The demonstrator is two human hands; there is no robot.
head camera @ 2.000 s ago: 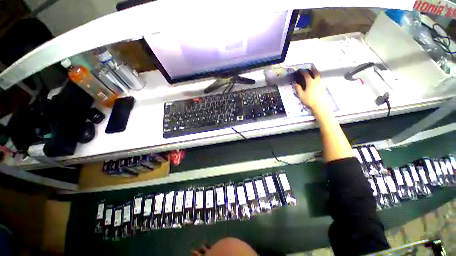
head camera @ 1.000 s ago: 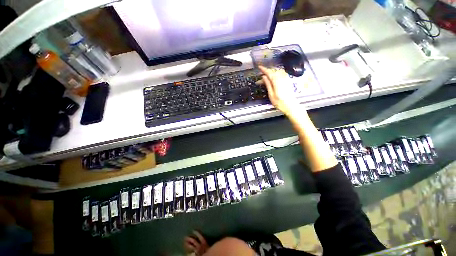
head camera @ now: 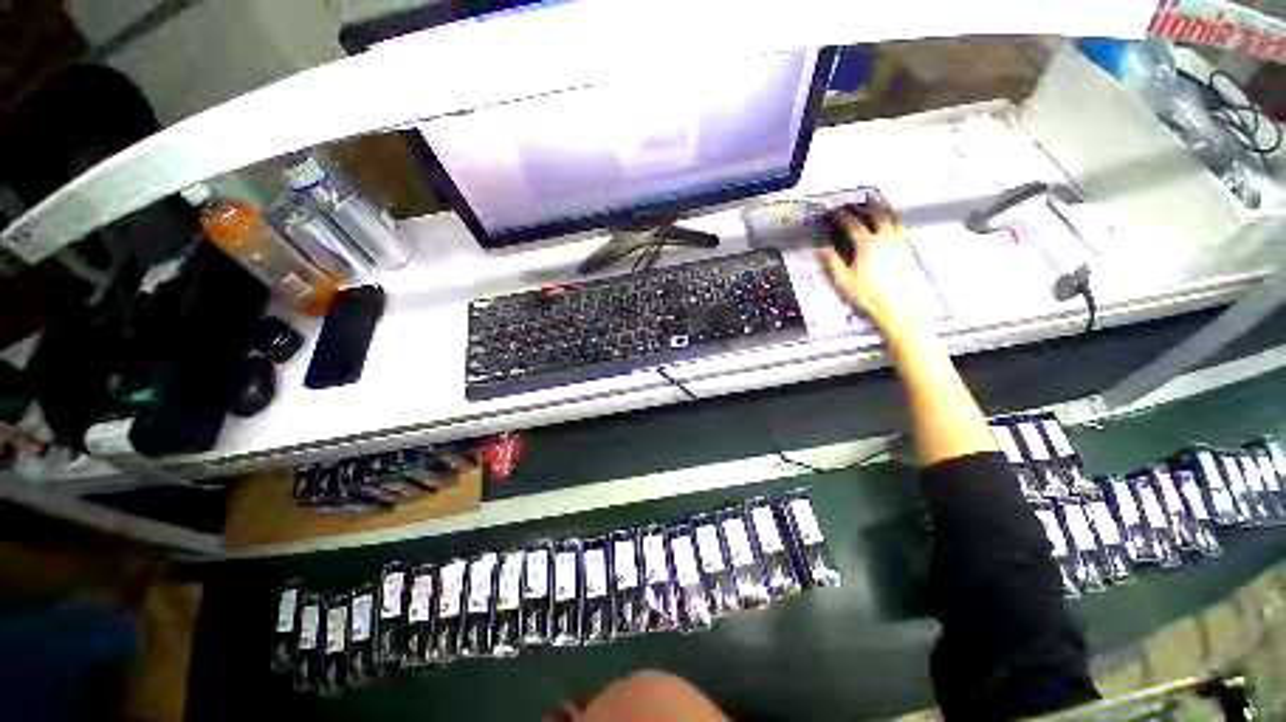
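My right hand point(head camera: 877, 268) rests over the black computer mouse point(head camera: 848, 230) on the pale mouse pad point(head camera: 924, 289), with the fingers around the mouse. The black keyboard point(head camera: 635, 322) lies left of it, below the lit monitor point(head camera: 621, 141). My left hand point(head camera: 563, 710) is cut off by the bottom edge, with only a small part of the fingers showing beside a rounded patch of skin; its grip is hidden. Packaged black units with white labels point(head camera: 564, 590) stand in a long row on the green bench, and more stand at the right point(head camera: 1114, 529).
A phone point(head camera: 344, 336), an orange bottle point(head camera: 261, 251) and clear bottles stand left of the keyboard, beside bulky black devices. A handheld scanner point(head camera: 1037, 240) lies right of the pad. A cardboard tray point(head camera: 254, 519) with units and a red item point(head camera: 502, 453) are under the shelf.
A second ago my right hand was at the keyboard's right end; it has moved right, back onto the mouse. My left hand now shows less at the bottom edge. The camera view has shifted.
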